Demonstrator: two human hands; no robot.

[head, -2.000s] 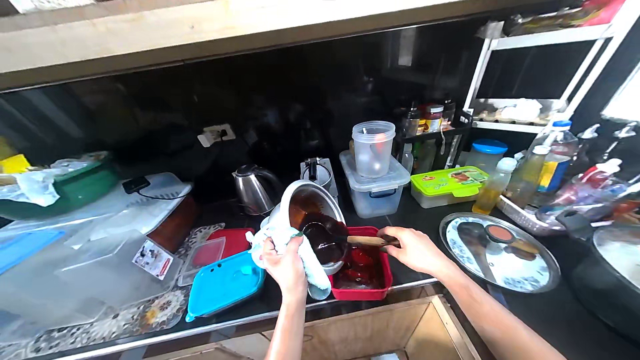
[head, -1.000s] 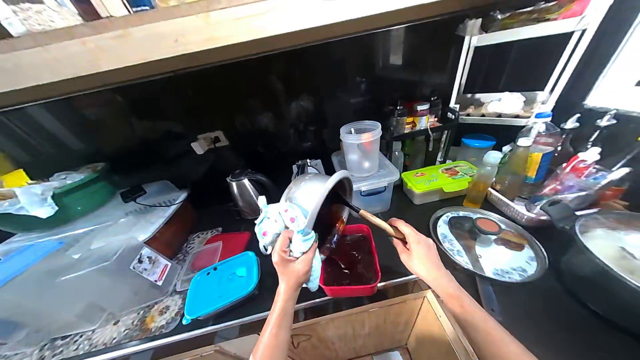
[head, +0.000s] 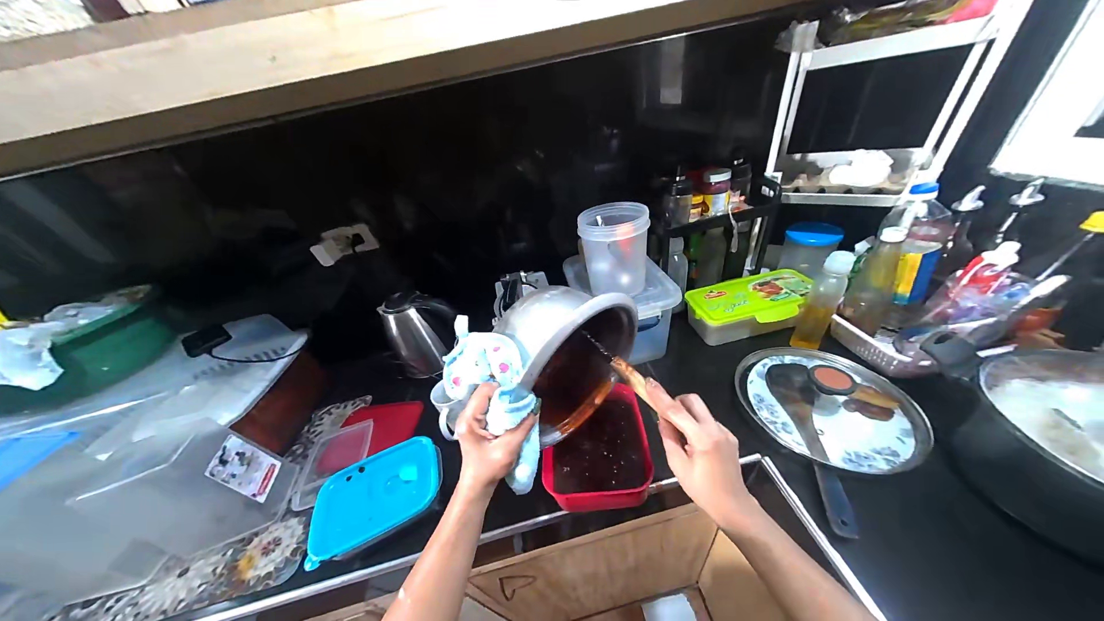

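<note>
My left hand (head: 493, 435) grips the rim of a metal pot (head: 552, 323) through a light blue patterned cloth (head: 485, 362). The pot is tilted on its side, its mouth facing right and down, with reddish-brown residue inside. Below it a red plastic container (head: 598, 498) holds dark liquid. In my right hand (head: 700, 444) is the wooden handle of a utensil (head: 634, 377); its far end reaches into the pot and is mostly hidden there.
A blue lid (head: 375, 496) lies left of the red container, with an electric kettle (head: 414, 332) behind. To the right are a glass lid (head: 832, 414), a green-lidded box (head: 749, 297) and a large dark pot (head: 1035, 448). Below the counter edge an open drawer (head: 604, 552) sticks out.
The utensil's head, seen over the red container one second ago, is now inside the pot. The pot was more upright two seconds ago, when dark contents showed in it.
</note>
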